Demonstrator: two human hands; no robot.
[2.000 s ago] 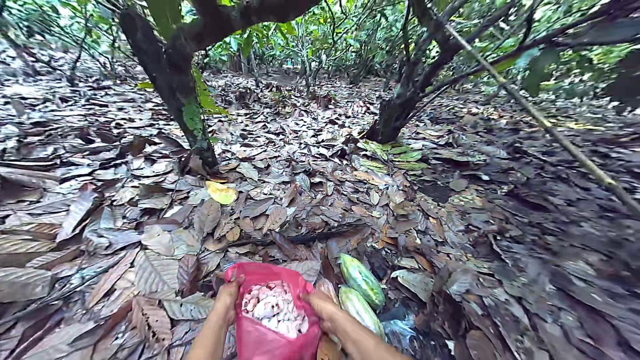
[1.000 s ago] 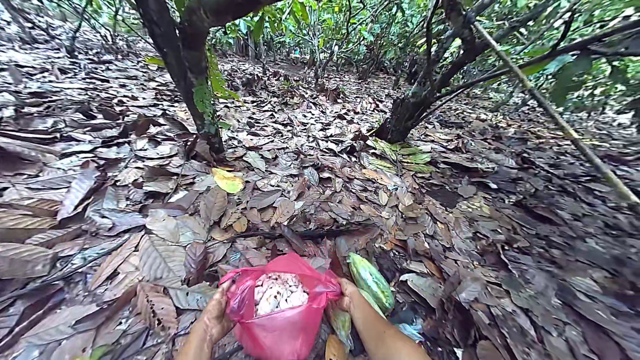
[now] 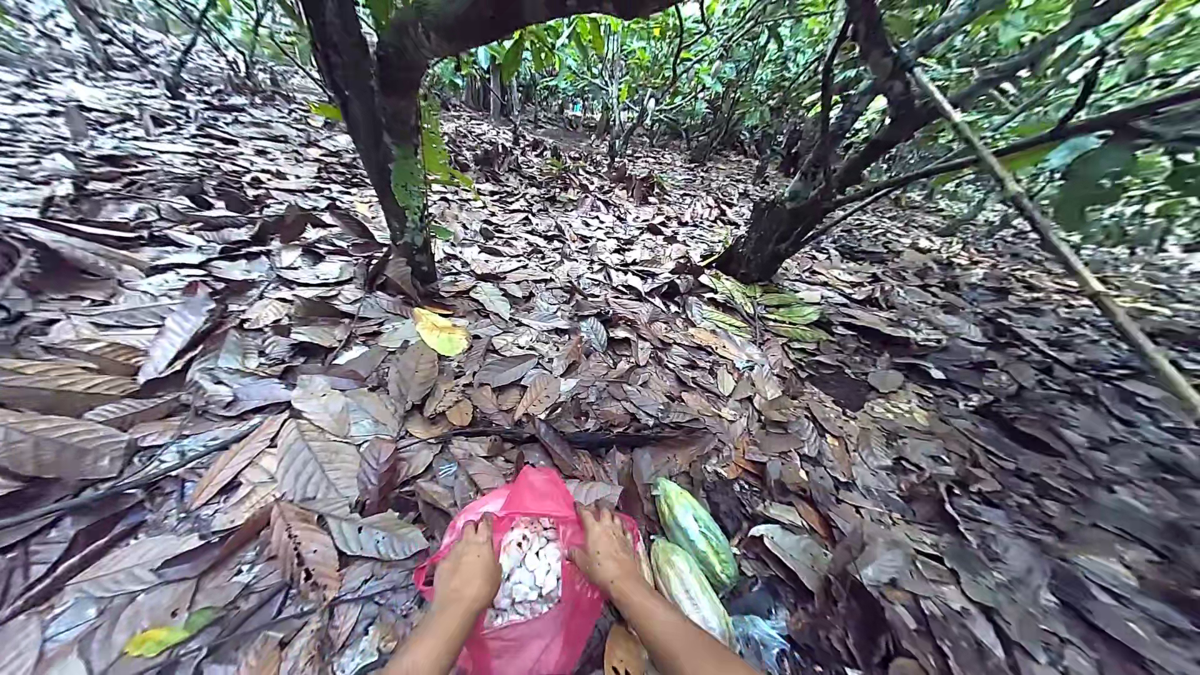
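Observation:
A pink plastic bag (image 3: pixel 539 647) rests on the leaf litter at the bottom centre, its mouth spread open. Whitish, pulpy cacao beans (image 3: pixel 530 572) fill the part that shows. My left hand (image 3: pixel 471 567) grips the bag's left rim, fingers over the edge. On the right rim, my right hand (image 3: pixel 607 553) holds the plastic, fingers bent inward beside the beans. Just right of that hand lie a green cacao pod (image 3: pixel 696 532) and a paler green pod (image 3: pixel 689 589), side by side. The bag's underside is hidden.
Dry brown leaves (image 3: pixel 319 464) cover the ground. A tree trunk (image 3: pixel 403 187) rises at upper left, another trunk (image 3: pixel 769 234) leans at upper right. A thin pole (image 3: pixel 1059 239) slants down the right side. Clear plastic (image 3: pixel 759 637) lies beside the pods; a dark stick (image 3: pixel 581 438) lies beyond the bag.
Both hands have shifted on the bag's rim and now sit closer together, over its sides. One second ago they were wider apart at its outer edges, and the bag's mouth has changed shape.

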